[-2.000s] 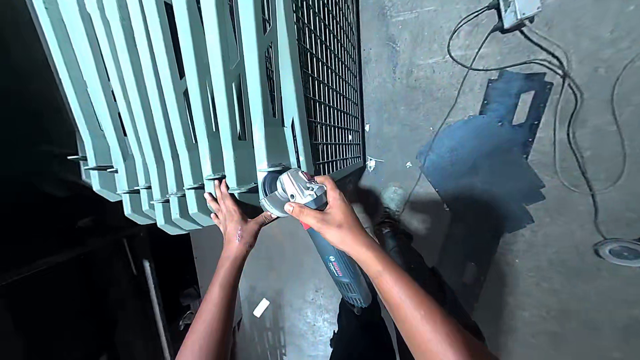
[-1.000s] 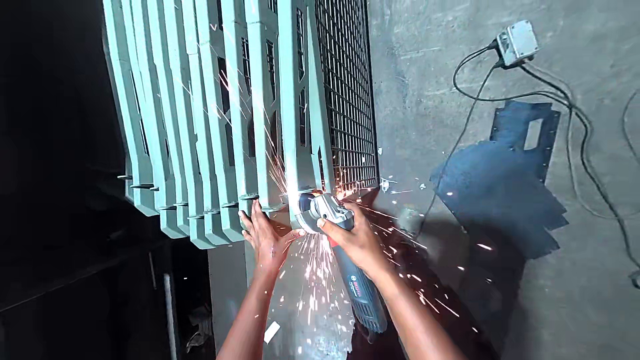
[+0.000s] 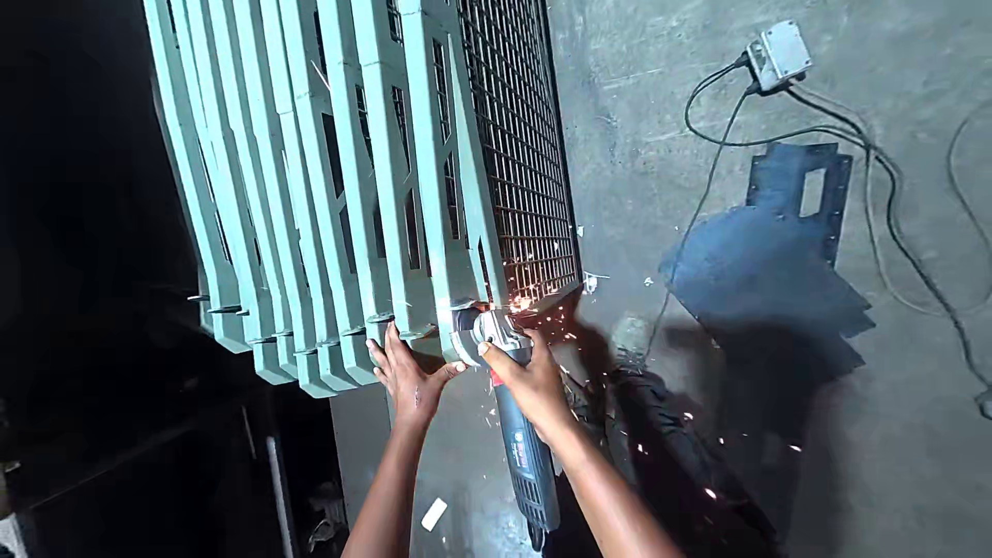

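My right hand (image 3: 531,380) grips the head of a blue Bosch angle grinder (image 3: 523,449), whose body points down toward me. Its disc and guard are against the lower end of a pale green metal frame (image 3: 442,256), and orange sparks (image 3: 521,304) fly off to the right. My left hand (image 3: 411,376) has its fingers spread at the lower ends of the neighbouring frames, its thumb beside the grinder's guard. Whether the left hand bears on the metal or only rests there, I cannot tell.
Right of the frames lies a wire mesh panel (image 3: 527,155). On the concrete floor are a grey electrical box (image 3: 781,58) with several cables (image 3: 891,174), a dark cut metal sheet (image 3: 775,248) and a small white piece (image 3: 434,514). A shoe (image 3: 632,341) shows right of the grinder.
Two seconds ago no sparks showed; one second ago they sprayed widely below the disc and to the right. Now they are fewer and gather mostly right of the disc. Both hands keep similar places.
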